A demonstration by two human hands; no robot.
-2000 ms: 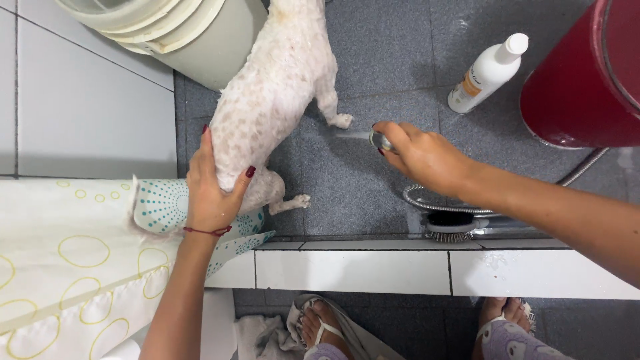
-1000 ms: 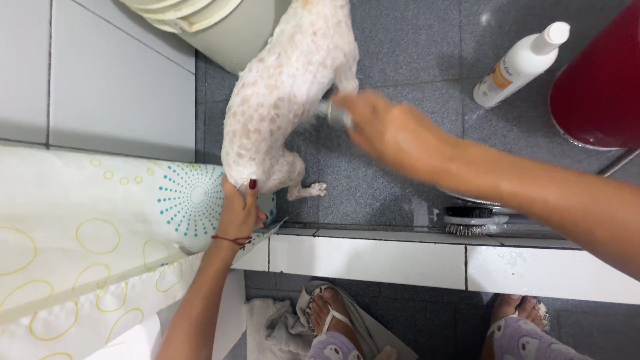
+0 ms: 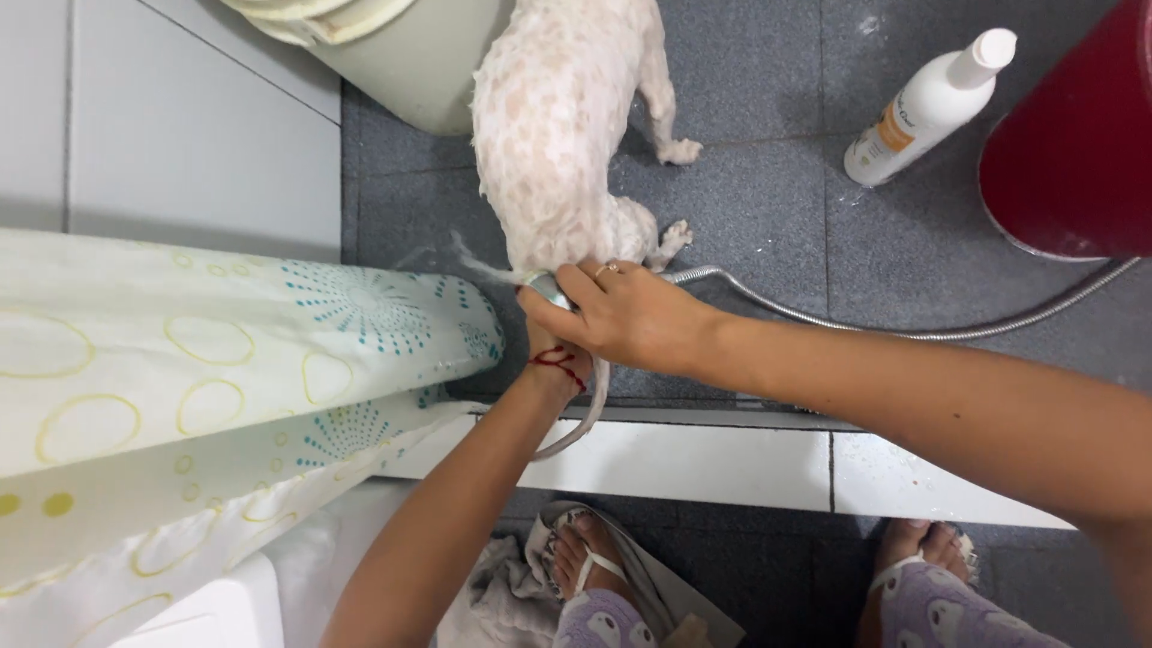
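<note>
A wet, short-haired white dog with pale spots stands on the dark tiled floor, its head out of the frame. My right hand is closed around a small shower head at the dog's rear, and water sprays out toward the left. Below it my left hand, with a red cord bracelet at the wrist, is mostly hidden behind the right hand; its fingers cannot be seen clearly. A flexible metal hose runs right from the shower head. The dog's thin tail hangs down past my left wrist.
A white plastic bottle stands at the upper right beside a dark red bucket. A pale bin is at the upper left. The patterned shower curtain hangs at left. A white tiled curb separates my sandalled feet from the shower floor.
My right hand has brought the shower head from the dog's side to its rear, over my left hand. The hose now stretches across the floor, where the brush showed earlier.
</note>
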